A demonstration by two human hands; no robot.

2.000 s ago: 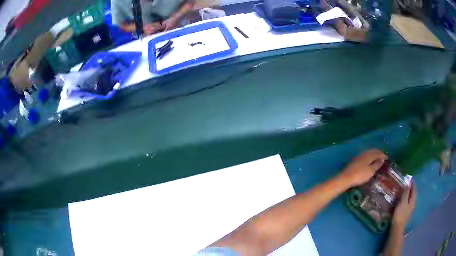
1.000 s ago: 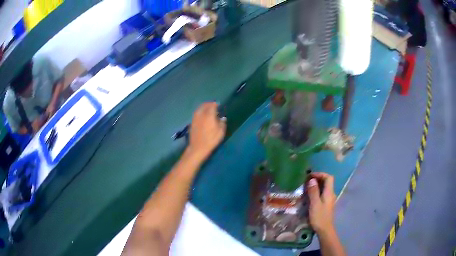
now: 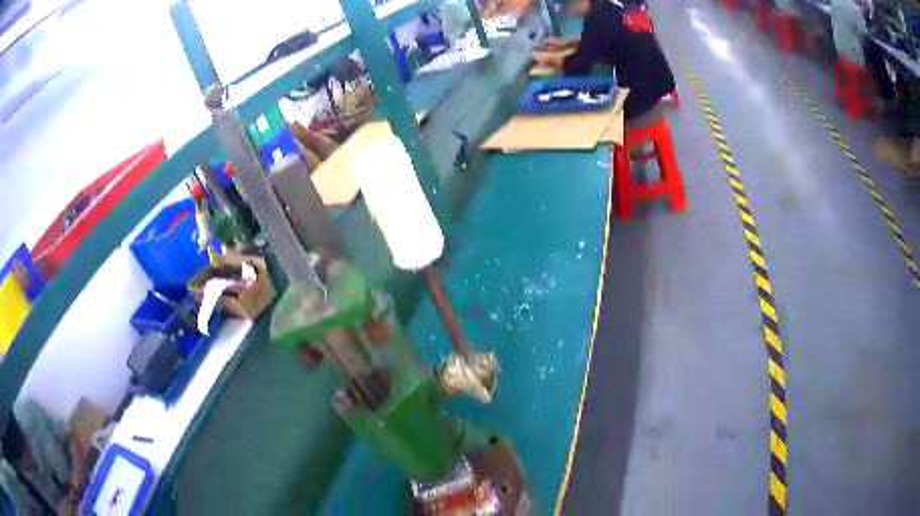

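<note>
The green hand press (image 3: 404, 413) stands in the lower middle, tilted in the picture. Its tall silver spring (image 3: 264, 197) rises to the upper left. The lever's thick white padded grip (image 3: 398, 202) points up, with crumpled tan wrapping (image 3: 468, 377) at the lever joint. The copper-orange and silver fixture (image 3: 459, 494) shows at the bottom edge, where the base is cut off. Neither of my hands is in the picture.
The teal bench (image 3: 535, 262) runs away beside the dark green belt (image 3: 252, 433). A blue tray (image 3: 568, 96) lies on cardboard (image 3: 555, 131) near a person in black (image 3: 630, 50). A red stool (image 3: 651, 166) and striped floor tape (image 3: 752, 242) are at right. Another person's sleeve shows lower left.
The view has swung right and up along the bench. The press now shows further left and lower. Both hands, seen before near the base and over the belt, have left the picture.
</note>
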